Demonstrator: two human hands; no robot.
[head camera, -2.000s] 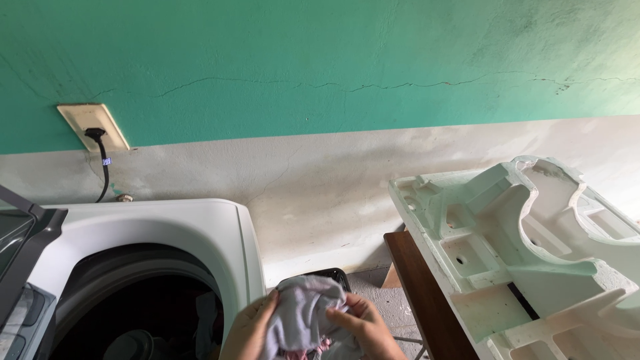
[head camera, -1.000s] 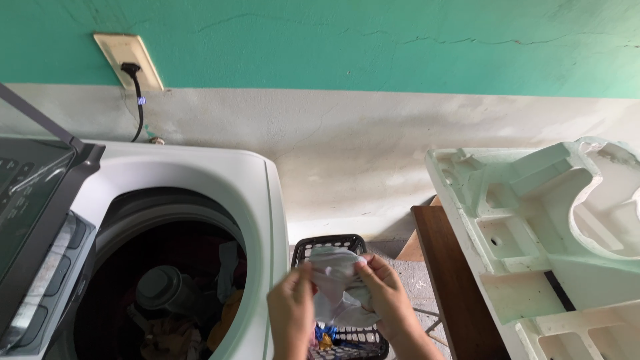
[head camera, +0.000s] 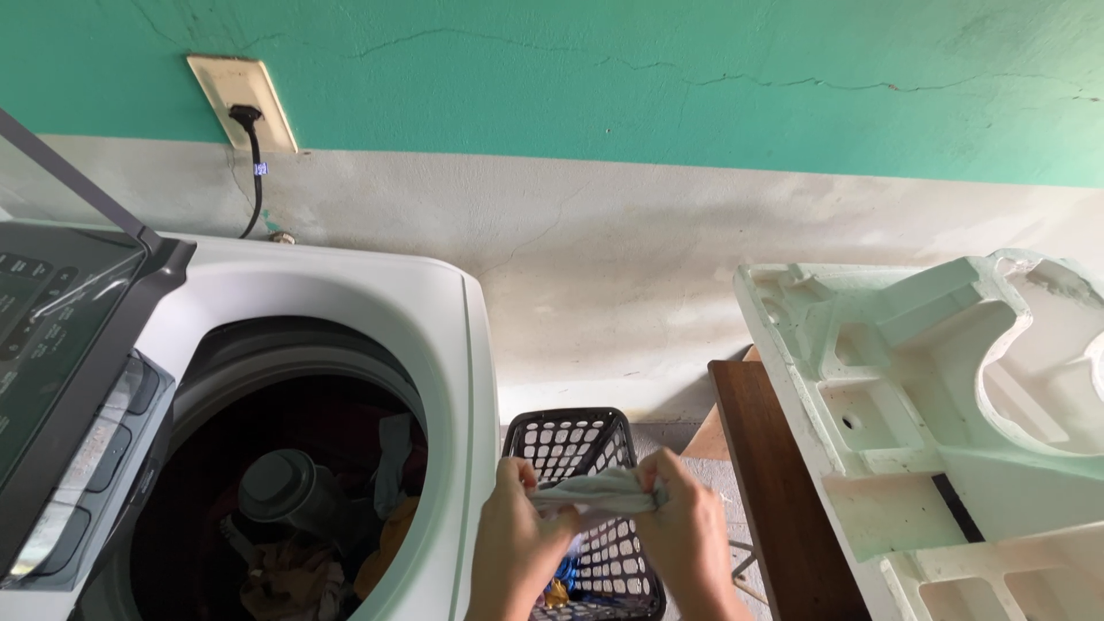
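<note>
A small light-grey cloth item (head camera: 595, 493) is stretched between my two hands, above a black plastic laundry basket (head camera: 565, 416). My left hand (head camera: 524, 535) pinches its left end, and my right hand (head camera: 681, 526) grips the other end. Blue and yellowish items (head camera: 561, 582) lie low in the basket, partly hidden by my left hand. Left of the basket is a white top-loading washing machine (head camera: 444, 345) with its lid up. Inside its drum, clothes (head camera: 293, 578) lie around a grey agitator (head camera: 280, 487).
The raised lid (head camera: 69, 345) stands at the far left. A power plug (head camera: 245, 114) sits in the wall outlet. On the right, a large white foam packing piece (head camera: 906, 414) lies beside and partly over a brown wooden board (head camera: 776, 483). A green and white wall runs behind.
The cloth hung spread open between my hands a second ago; now it is gathered into a narrow band. Two seconds ago it was bunched in both hands.
</note>
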